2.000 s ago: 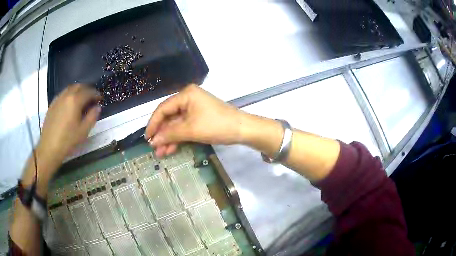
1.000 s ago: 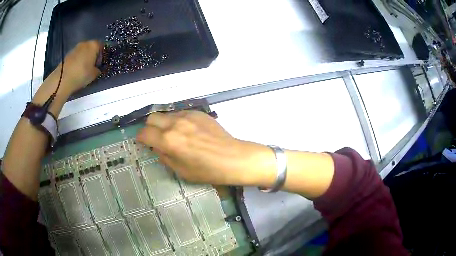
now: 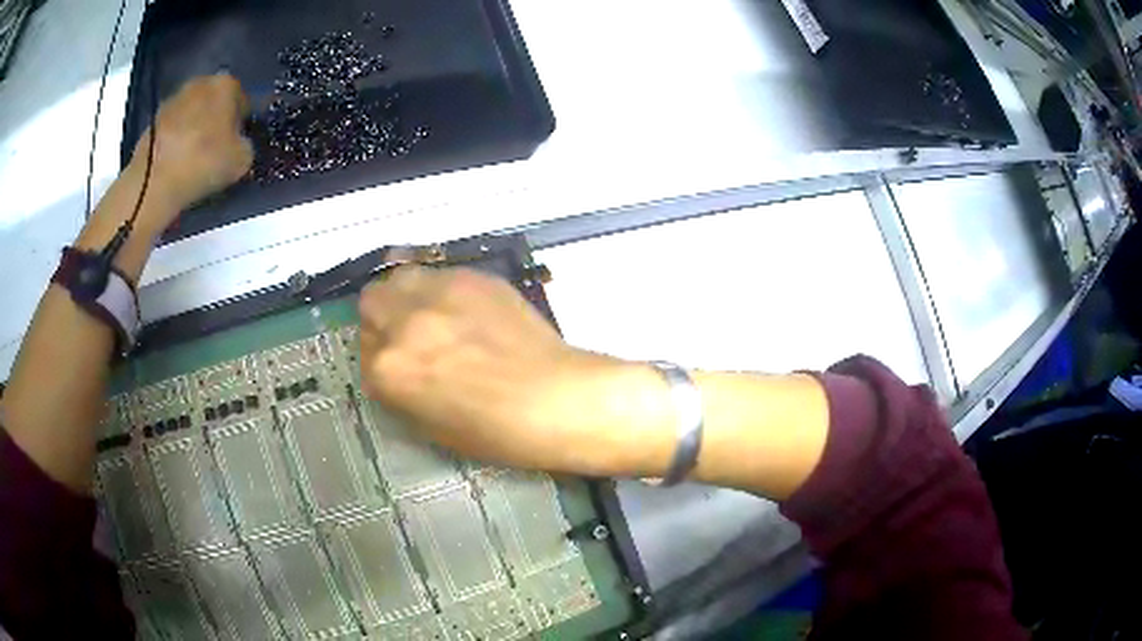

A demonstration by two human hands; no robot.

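My left hand [image 3: 200, 140] is at the left side of a black component tray [image 3: 476, 88], beside a pile of small dark components [image 3: 332, 107]. Its fingertips are blurred and what they hold cannot be told. My right hand [image 3: 457, 363] is over the upper right part of the circuit board panel [image 3: 269, 482], knuckles up. Its fingertips are hidden under the hand. Short rows of black components [image 3: 232, 410] stand along the panel's upper edge. The carrier frame [image 3: 614, 551] surrounds the panel, with a green inner border.
A second black tray [image 3: 877, 88] with a few small parts is at the upper right. Metal conveyor rails [image 3: 739, 200] with a crossbar [image 3: 920, 276] run to the right. A wrist strap [image 3: 100, 291] with a thin cord is on the left wrist.
My left hand moved from over the carrier's edge to the tray. My right hand moved down and right from the panel's upper edge, onto the panel. The view shifted slightly.
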